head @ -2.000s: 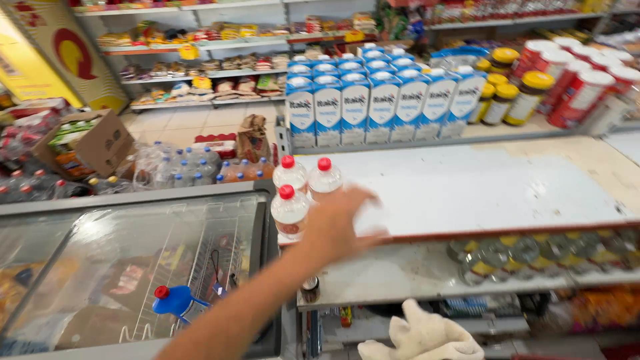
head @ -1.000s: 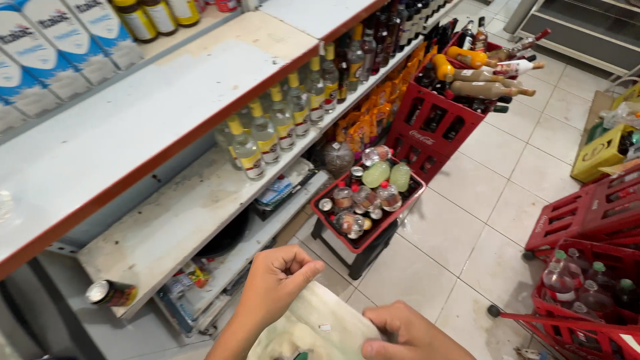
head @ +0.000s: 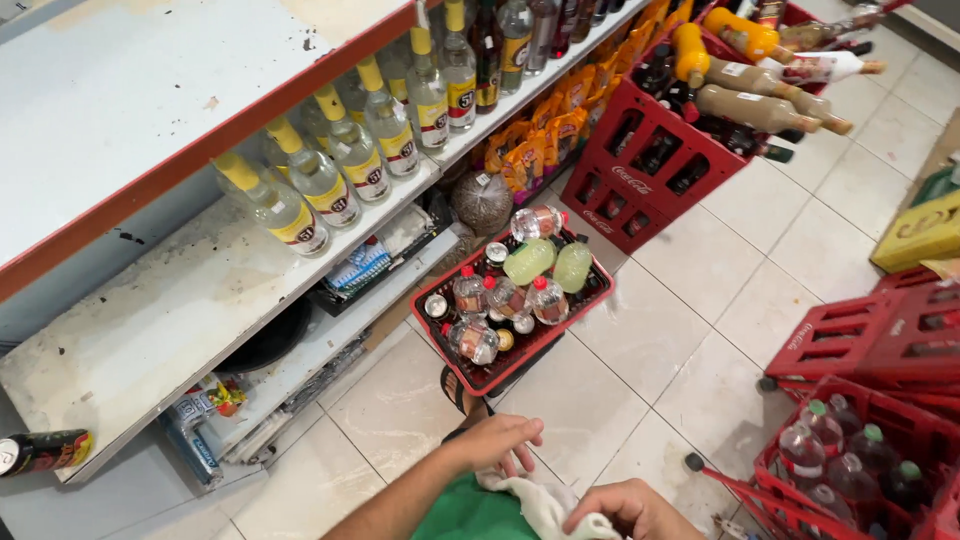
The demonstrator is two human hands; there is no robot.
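Observation:
A whitish cloth hangs at the bottom centre, in front of a green garment. My right hand curls its fingers around the cloth's right part. My left hand is at the cloth's upper left edge, its fingers loosely spread and partly hidden beneath the palm. Beyond my hands, a red-rimmed shopping basket holds several clear plastic bottles with red caps, two pale green bottles and cans. A sandaled foot shows beside the basket.
Left are a white upper shelf with a red edge and a lower shelf with glass bottles and a dark can. Red crates of bottles stand upper right and lower right. Orange bags lie under the shelf.
An arm reached near red-capped bottles on the upper shelf two seconds ago. One second ago both hands held the cloth spread; now it is bunched and the left fingers are looser. The view has swung right and down.

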